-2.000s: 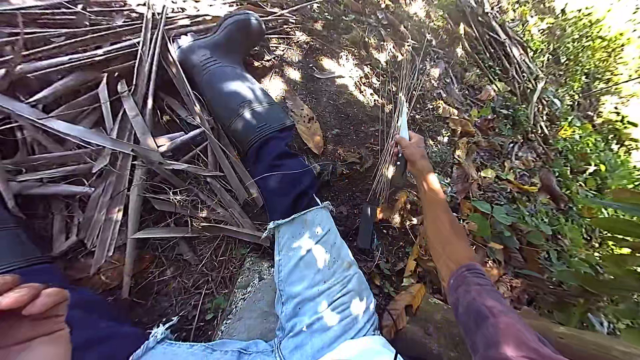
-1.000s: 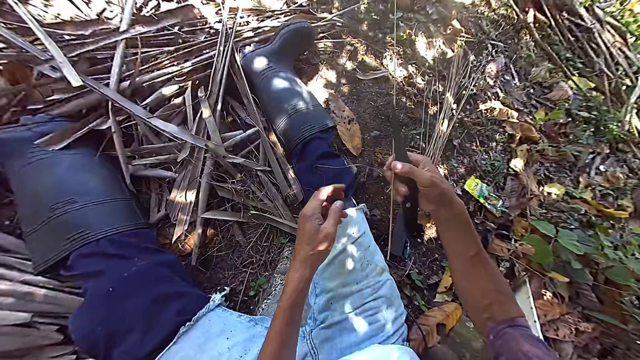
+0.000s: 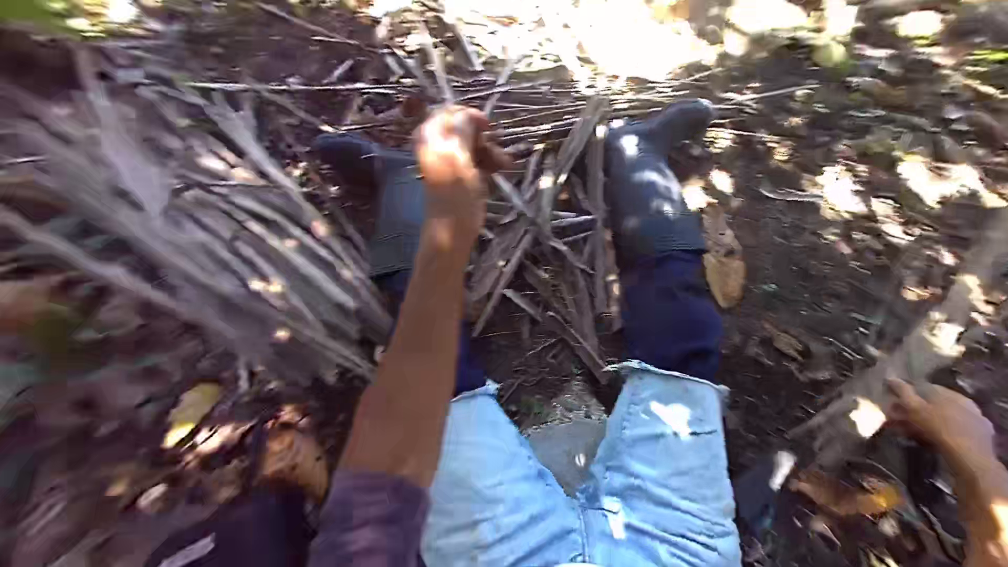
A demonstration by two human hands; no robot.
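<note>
Stretched forward over the dry leaf stalks (image 3: 551,236) between the boots, my left hand (image 3: 453,142) has curled fingers; blur hides whether it grips a stalk. My right hand (image 3: 945,421) is low at the right edge, beside or touching a bundle of thin dry strips (image 3: 906,362). Its fingers are blurred and partly hidden, so its hold is unclear. A larger heap of dry, flat stalks (image 3: 260,236) lies to the left of my left arm, smeared by motion. No knife can be made out.
Black rubber boots (image 3: 654,189) stand on either side of the stalks, below legs in torn light jeans (image 3: 669,472). A large brown leaf (image 3: 723,264) lies beside the right boot. Yellow and brown fallen leaves (image 3: 193,409) cover the soil at lower left. Strong sunlight washes out the top.
My left hand has moved forward from near the knee to over the stalks. My right hand, which held a dark-bladed knife, is now farther right. The view has swung left.
</note>
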